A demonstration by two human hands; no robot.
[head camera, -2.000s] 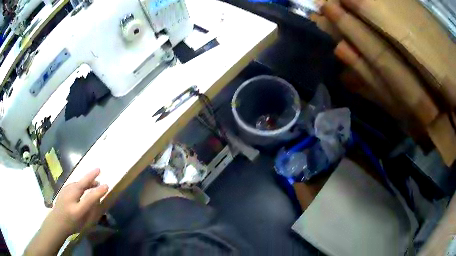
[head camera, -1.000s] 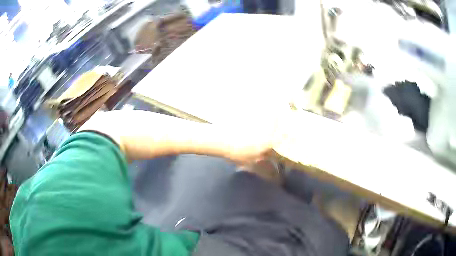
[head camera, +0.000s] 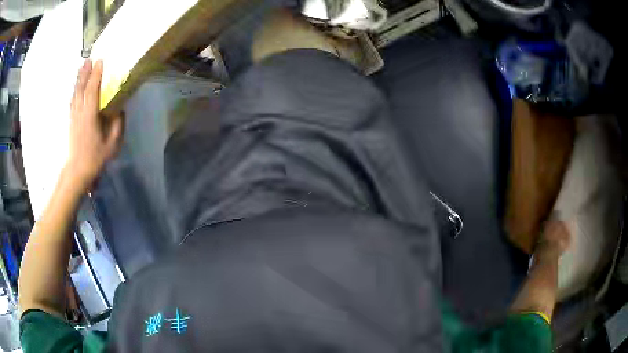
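My left hand (head camera: 93, 131) is at the left, palm down at the white table's (head camera: 51, 117) pale wood edge. Its fingers point away from me, the thumb is apart, and no object shows in it. My right hand (head camera: 554, 238) is small and blurred at the right. It is at the lower end of a brown piece (head camera: 540, 165), against a pale panel (head camera: 595, 186). Its fingers are not clear, and I cannot tell if they grip either one.
My dark apron (head camera: 275, 269) with blue lettering fills the middle over my lap. A blue plastic bag (head camera: 534, 69) is at the upper right, beside a clear crumpled one. A crumpled white bundle (head camera: 344, 12) and a metal bracket are at the top. A bin's rim shows at the top right.
The view has swung from the table and sewing machine down to my lap. The machine head is out of view. My right hand now shows at the right; my left hand is at the table edge.
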